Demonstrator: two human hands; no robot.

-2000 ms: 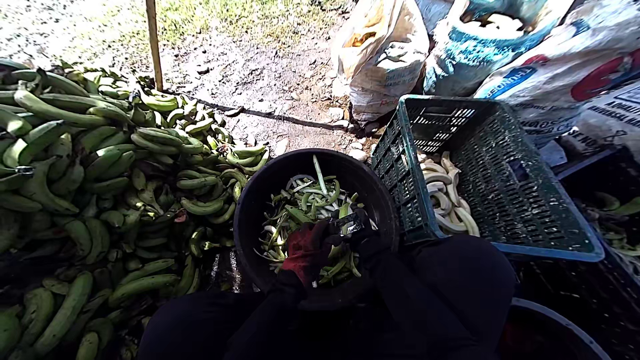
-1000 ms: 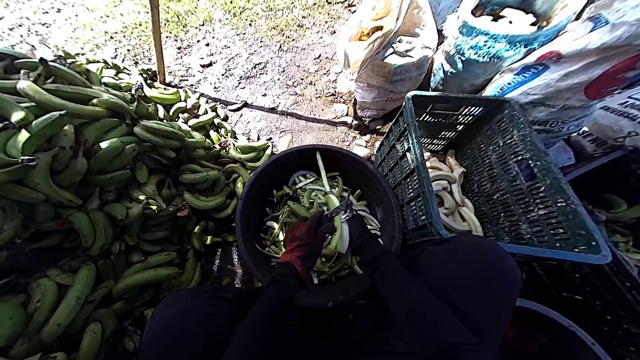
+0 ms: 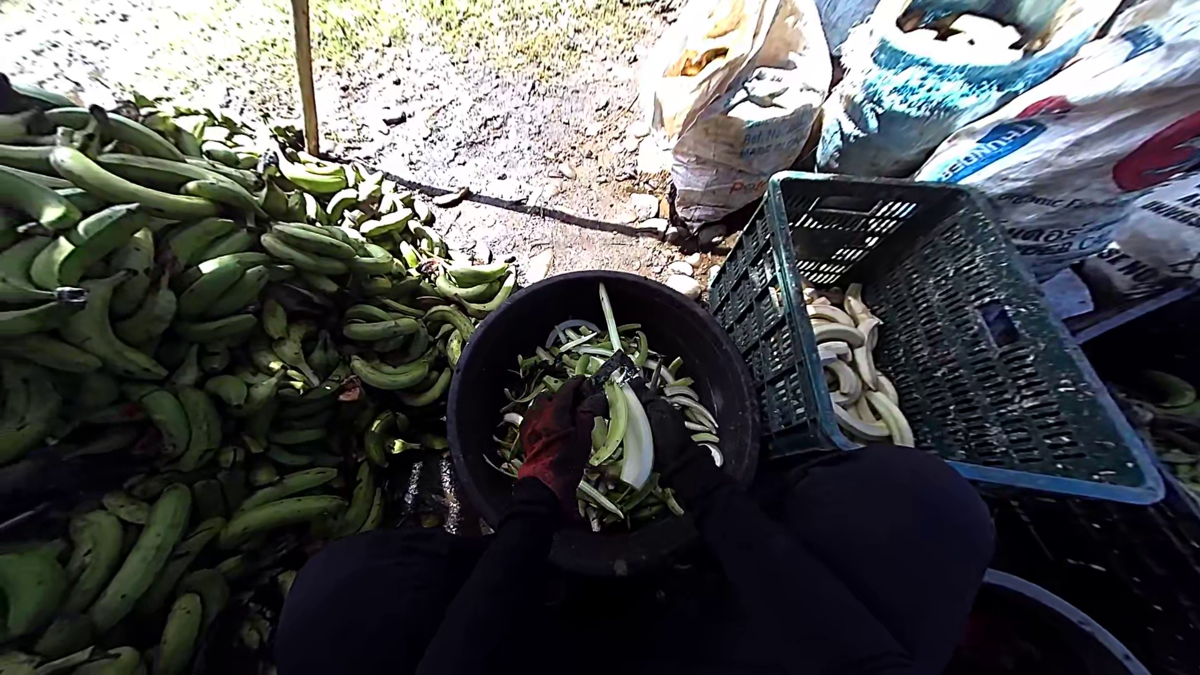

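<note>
Both my hands are gloved and close together over a round black tub (image 3: 472,375) between my knees. My left hand (image 3: 553,436), in a red and black glove, is at the left side of a partly peeled green banana (image 3: 637,441). My right hand (image 3: 677,436), in a dark glove, is at its other side, fingers curled around it. Pale flesh shows along the fruit, with green skin beside it. Dark shade hides exactly how the fingers grip, and I cannot tell whether they hold a blade. Green and white peel strips (image 3: 609,361) lie in the tub below.
A big heap of green bananas (image 3: 131,197) spreads on the left. At right, a green plastic crate (image 3: 1022,347) holds peeled bananas (image 3: 858,375). Woven sacks (image 3: 750,122) stand behind it. A thin wooden post (image 3: 305,75) rises at back left, and another tub's rim (image 3: 1059,609) shows at lower right.
A wide pale strip of flesh now shows between my hands, where two seconds ago they covered more of that spot. Both hands have stayed over the tub.
</note>
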